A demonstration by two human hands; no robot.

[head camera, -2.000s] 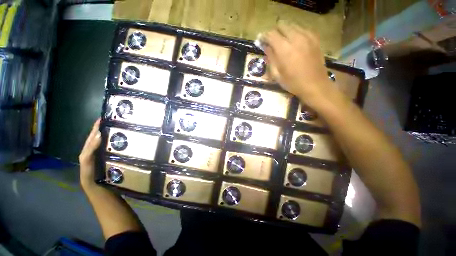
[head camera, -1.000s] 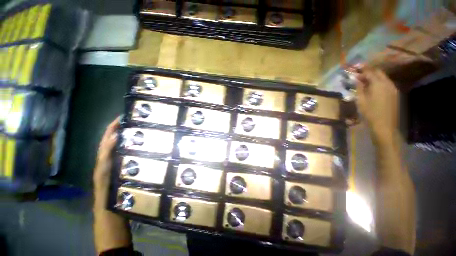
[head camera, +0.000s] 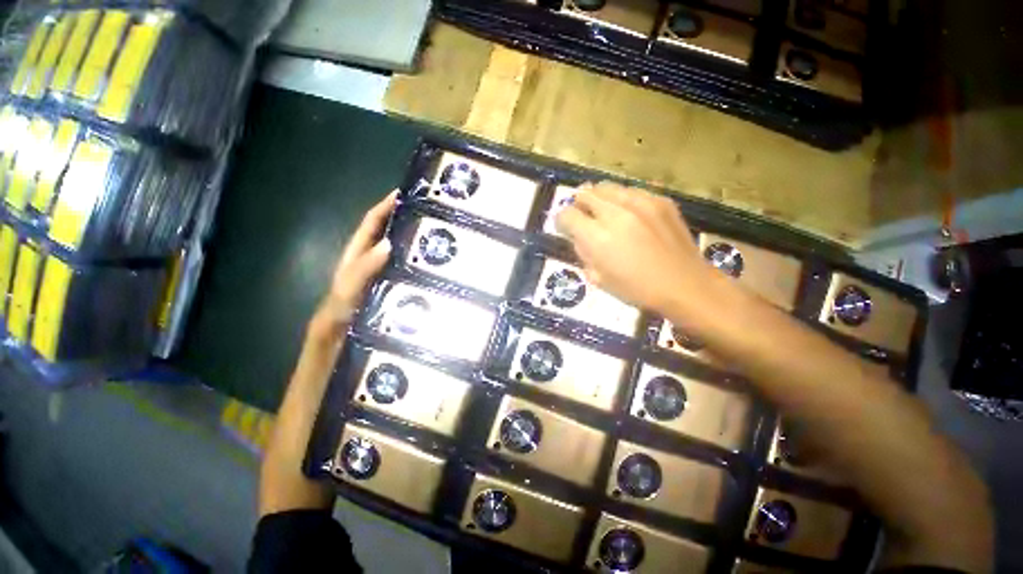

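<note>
A shiny black blister tray [head camera: 494,357] lies tilted in front of me, with a gold housing in each visible pocket. Each housing [head camera: 482,193] has a round dark-and-silver motif at its left end. My left hand [head camera: 361,264] holds the tray's left edge near the upper left corner. My right hand [head camera: 623,241] is over the top row, its fingertips together at the round motif of the second housing from the left. A small white bit shows at the fingertips, apparently a wipe, mostly hidden. My right forearm covers part of the tray's right side.
Stacked dark trays with gold housings [head camera: 718,36] sit on a wood-coloured board [head camera: 628,129] beyond. Clear trays of yellow-faced items [head camera: 70,185] stand at left beside the dark green bench top [head camera: 280,224]. A small dark-topped vessel [head camera: 951,269] is at right. A blue object is at lower left.
My right hand has moved from beside the vessel at right back over the tray's top row. The view has shifted, so the tray appears further right and more tilted. My left hand still holds its left edge.
</note>
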